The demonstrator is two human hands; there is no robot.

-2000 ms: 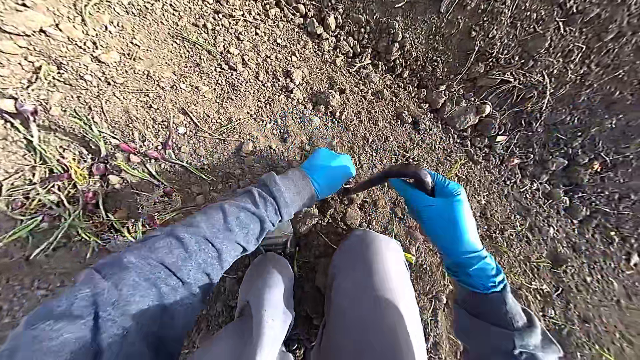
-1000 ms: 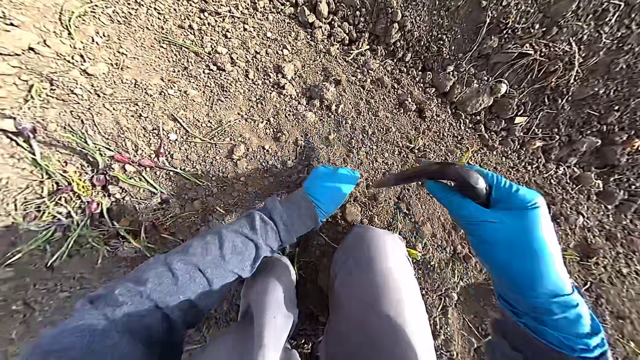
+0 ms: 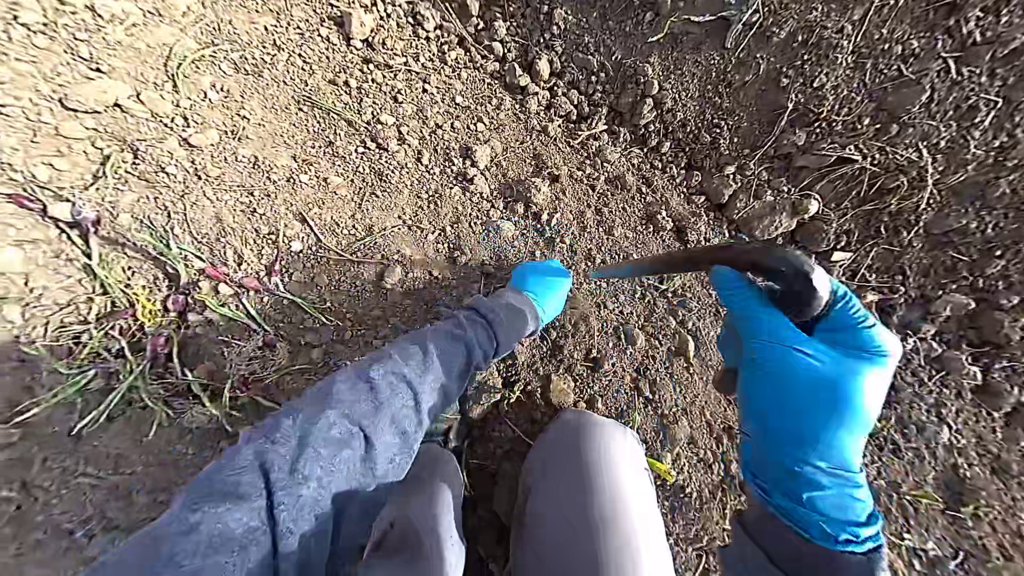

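Observation:
My right hand (image 3: 804,384), in a blue glove, grips a dark curved tool, perhaps a sickle (image 3: 704,258), whose tapered end points left toward my other hand. My left hand (image 3: 544,290), also gloved in blue, is closed low over the soil just left of that tip, with a gap between them. Whether its fingers hold anything is hidden. Red onions with green leaves (image 3: 160,344) lie in a loose pile on the ground at the left, beyond my left sleeve.
Dry, crumbly soil (image 3: 448,160) spreads all around, with clods and a larger stone (image 3: 768,218) past the tool. Dry roots (image 3: 896,172) lie at the upper right. My knees (image 3: 592,496) are at the bottom, with a small yellow-green leaf (image 3: 661,470) beside them.
Two seconds ago the tool's tip was at my left hand; my right hand has since drawn it back to the right and looks raised nearer the camera. My left hand stays low and closed.

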